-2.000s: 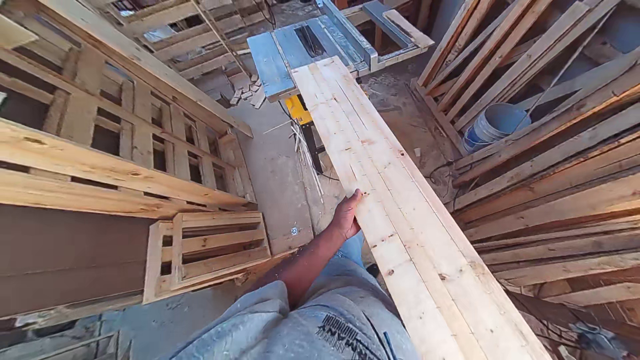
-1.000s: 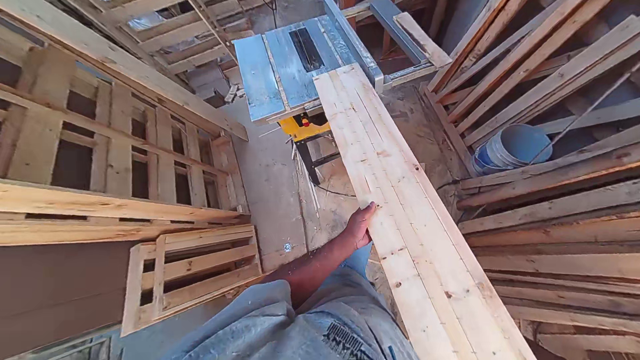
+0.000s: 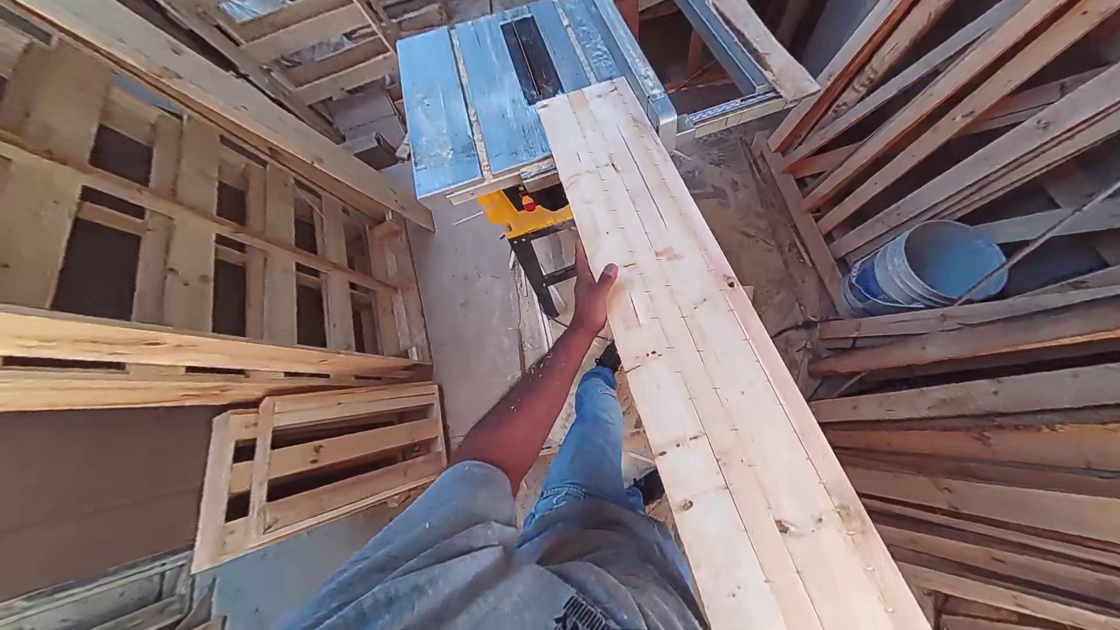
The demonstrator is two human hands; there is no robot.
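Note:
A long bundle of pale wooden boards [image 3: 700, 350], lying edge against edge, slants from the lower right up to a table saw [image 3: 481, 114]. The far end of the boards overlaps the near edge of the blue-grey saw top, close to its dark throat plate. My left hand [image 3: 595, 293] grips the left edge of the boards, its thumb on top and the other fingers partly hidden at the side. Below the saw top, its yellow body [image 3: 516, 213] and black stand show. My right hand is out of view, and the near end of the boards runs past the bottom of the frame.
Wooden pallet-like frames [image 3: 197, 219] stand along the left, with a small slatted crate [image 3: 350, 455] below them. On the right, long boards [image 3: 980, 394] lean and lie stacked around a white and blue plastic bucket [image 3: 936, 262]. Wood scraps and dust lie on the concrete floor [image 3: 464, 297].
The view has come closer to the table saw. The far end of the boards now overlaps the saw top further, and my left hand stays on their left edge.

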